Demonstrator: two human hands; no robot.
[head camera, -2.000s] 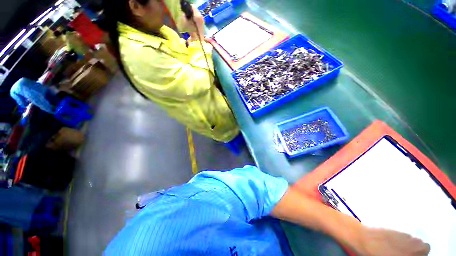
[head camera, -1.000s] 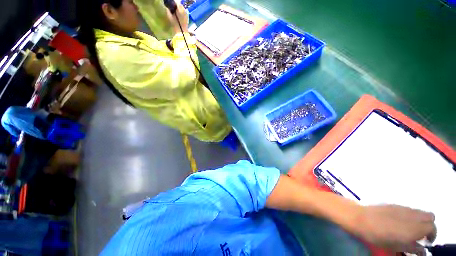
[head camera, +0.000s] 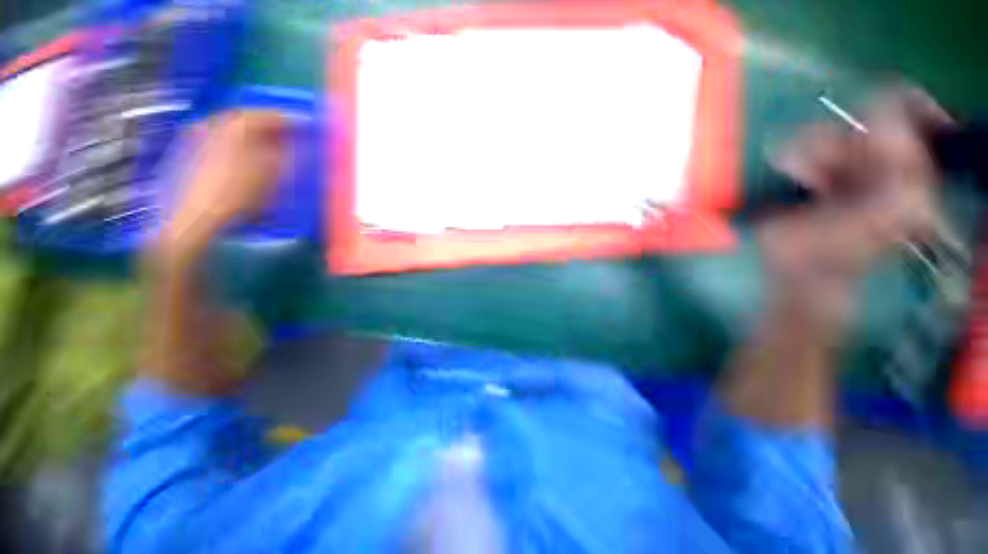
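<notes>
The picture is strongly blurred. A bright white panel (head camera: 525, 130) lies in an orange-red foam tray (head camera: 341, 141) in front of me, with neither hand on it. My left hand (head camera: 233, 162) is over the near part of the small blue screw bin (head camera: 298, 211), left of the tray; its fingers and any screws are not clear. My right hand (head camera: 856, 173) is right of the tray, its fingers smeared. A dark shape (head camera: 964, 162) shows beside it at the right edge; I cannot tell whether the hand holds it.
The large parts bin (head camera: 206, 54) with silver and dark pieces is at the left. Beyond it, another white panel (head camera: 24, 124) shows at the edge. A yellow sleeve or smock (head camera: 81, 368) is at lower left. Pale strands (head camera: 937, 265) and a red-orange edge (head camera: 975, 368) are at the right.
The view has swung so the panel is now centred and both arms show. My left hand has left the panel and moved left to the small bin. My right hand has come into view.
</notes>
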